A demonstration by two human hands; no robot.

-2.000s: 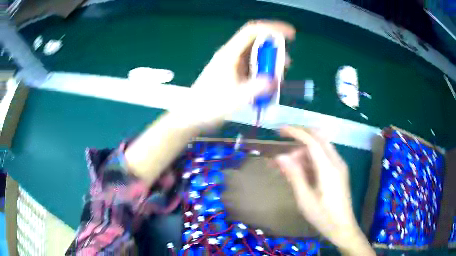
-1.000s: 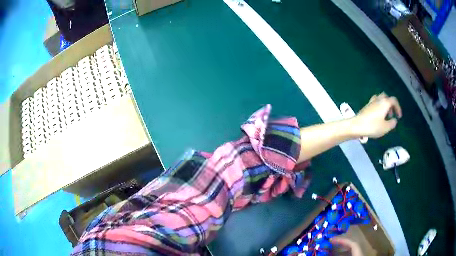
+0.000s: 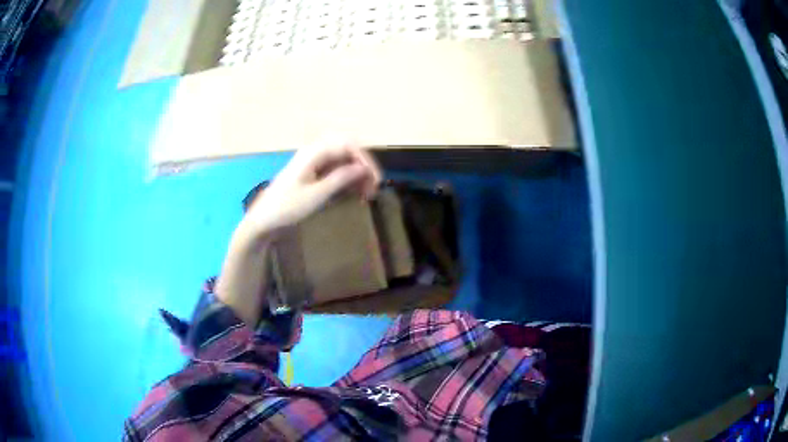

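My left hand (image 3: 315,186) is over the small floor carton (image 3: 363,300), at its upper left side, with the fingers curled and blurred. Flat brown cardboard pieces (image 3: 337,250) stand tilted in this carton, just below and beside the hand. I cannot tell whether the fingers grip a piece. My right hand is out of the picture.
The large carton (image 3: 363,95) of white parts (image 3: 371,19) lies at the top, its flap towards me. The green worktop (image 3: 683,216) runs down the right. A carton corner with blue cells (image 3: 750,428) shows at lower right. The floor is blue.
The view has swung left and down to the floor. My left hand has gone from the white housing shells at the belt to the floor carton. My right hand has left the picture.
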